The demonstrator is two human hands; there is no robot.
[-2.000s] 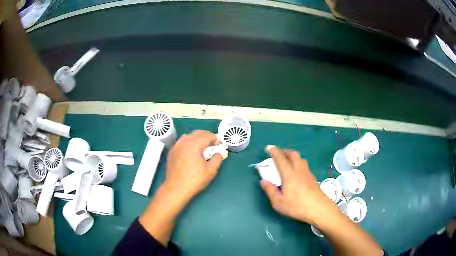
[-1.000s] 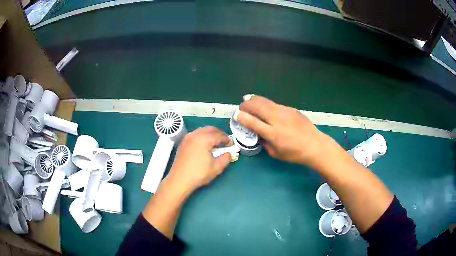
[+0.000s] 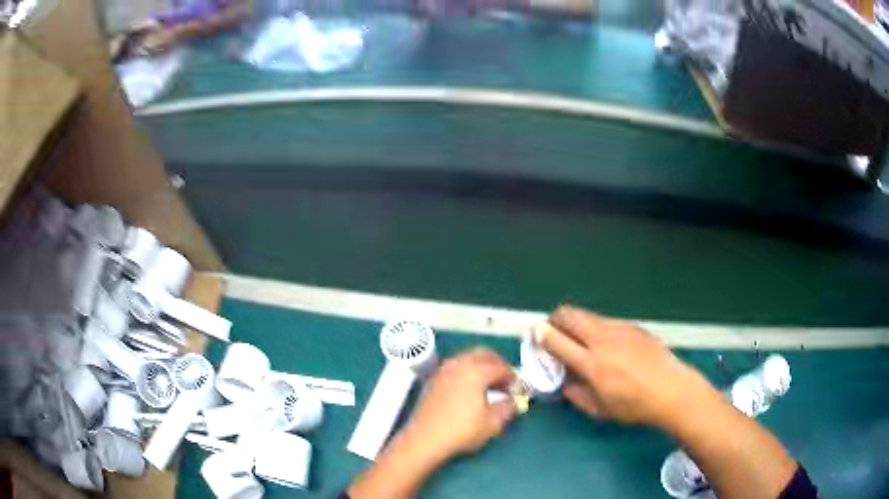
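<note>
A white fan housing (image 3: 542, 374) stands in front of me with its round head up. My left hand (image 3: 470, 402) is closed on its handle, mostly hidden by the fingers. My right hand (image 3: 614, 368) grips the head from the right, fingers over its rim. A motor unit cannot be made out apart from the head under my fingers. Another fan housing (image 3: 383, 405) lies left of my left hand, grille up, handle towards me. White motor units (image 3: 762, 385) stand at the right, partly behind my right forearm.
A carton (image 3: 146, 185) heaped with white housings (image 3: 127, 341) stands at left, with more housings (image 3: 283, 453) beside it on the green tabletop. A pale strip (image 3: 468, 314) borders the conveyor belt (image 3: 487, 249). Beyond are clear plastic bags (image 3: 307, 42), a dark box (image 3: 794, 97) and part of a person's arm (image 3: 185, 29).
The view has tilted up, so things sit lower and further right. My right hand has brought a motor unit from the table to the housing head and stays there. My left hand still holds the handle.
</note>
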